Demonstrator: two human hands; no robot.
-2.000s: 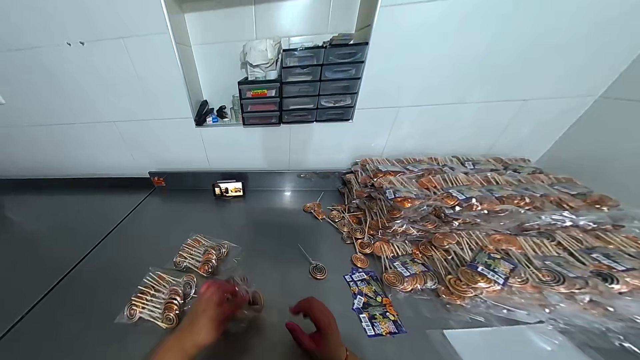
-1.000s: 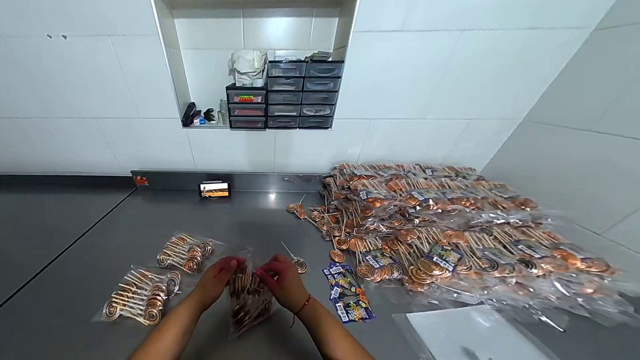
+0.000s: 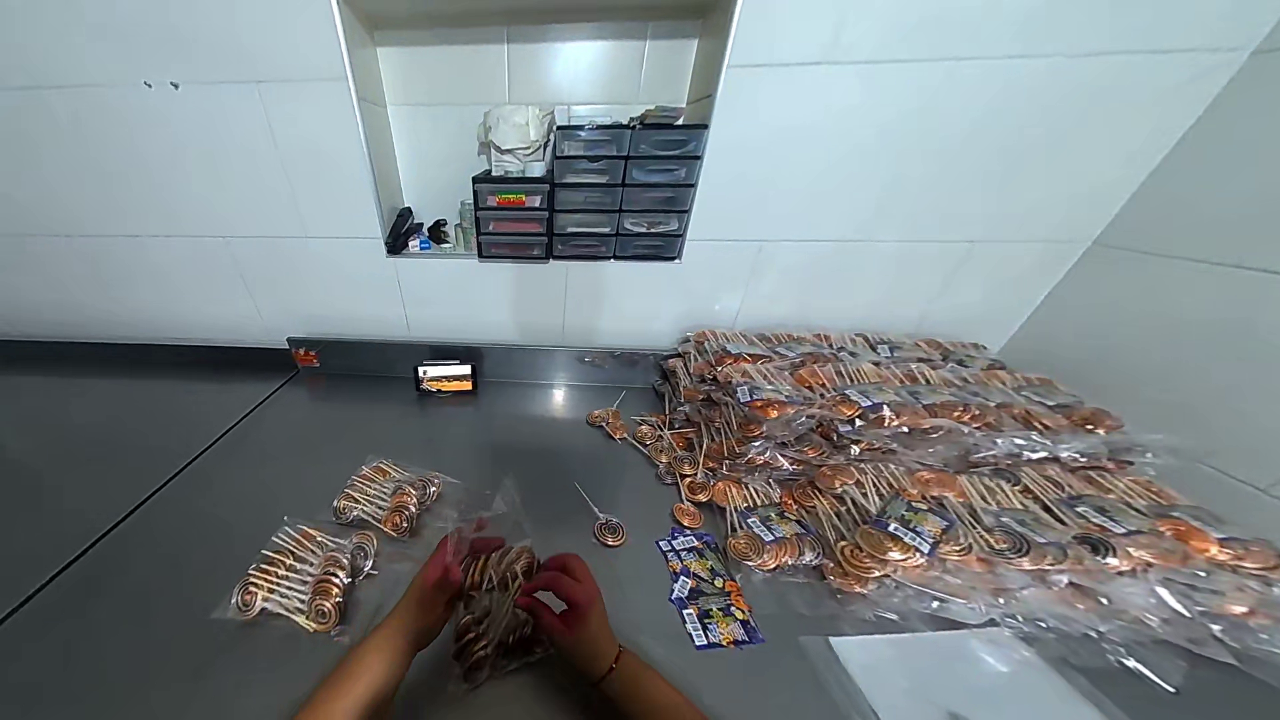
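Between my two hands is a clear plastic bag of spiral lollipops point(image 3: 495, 615), its loose top upward. My left hand point(image 3: 440, 590) holds the bag's left side, and my right hand point(image 3: 572, 608) grips its right side with thumb and fingers. Left of them lie two more clear bags of spiral lollipops, one nearer point(image 3: 305, 580) and one farther back point(image 3: 388, 497). A single spiral lollipop point(image 3: 609, 531) lies on the metal table beyond my right hand. Printed cards point(image 3: 708, 590) lie overlapping to the right of that hand.
A large heap of bagged lollipops point(image 3: 900, 480) covers the right side, with loose lollipops point(image 3: 685, 463) at its left edge. Clear bags with a white sheet point(image 3: 960, 670) lie front right. A phone point(image 3: 446, 378) leans at the back ledge; drawer units point(image 3: 630, 195) stand in the wall niche.
Two seconds ago my hands were apart, the right one away from the bags; now both are on one bag. Since one second ago, that bag's top has come to stand upward between them.
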